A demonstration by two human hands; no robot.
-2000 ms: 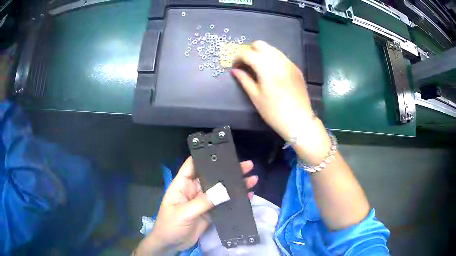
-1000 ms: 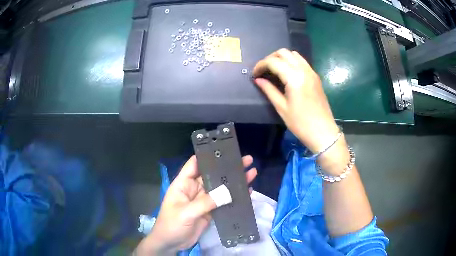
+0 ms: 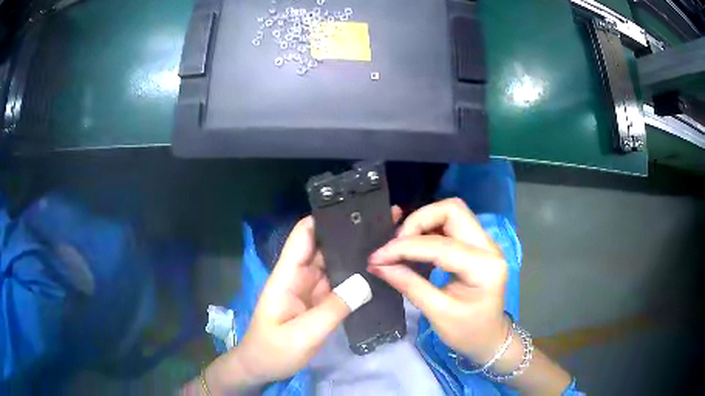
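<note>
The dark carrier plate (image 3: 352, 244) is held over the lap, its notched end with two bright round fittings pointing away from me. A small ring sits in its upper middle. My left hand (image 3: 301, 309) grips the plate from the left, the white-wrapped thumb on top and fingertips showing at the right edge. My right hand (image 3: 448, 278) is over the plate's middle, thumb and index fingertips pinched together; whether a nut is between them cannot be seen. Small nuts (image 3: 294, 35) lie scattered on the black tray (image 3: 309, 143), beside and on a yellow label (image 3: 342, 42).
One nut (image 3: 375, 76) lies apart on the tray, below the label. The tray sits on a green bench (image 3: 533, 85). Another dark carrier plate (image 3: 618, 89) lies at the bench's right, beside rails. A person's blue sleeve (image 3: 69, 294) shows at the left.
My right hand has moved from the nuts on the tray down to the plate's middle. One nut was left apart from the pile. The tray appears higher in view, and the plate is still in my left hand.
</note>
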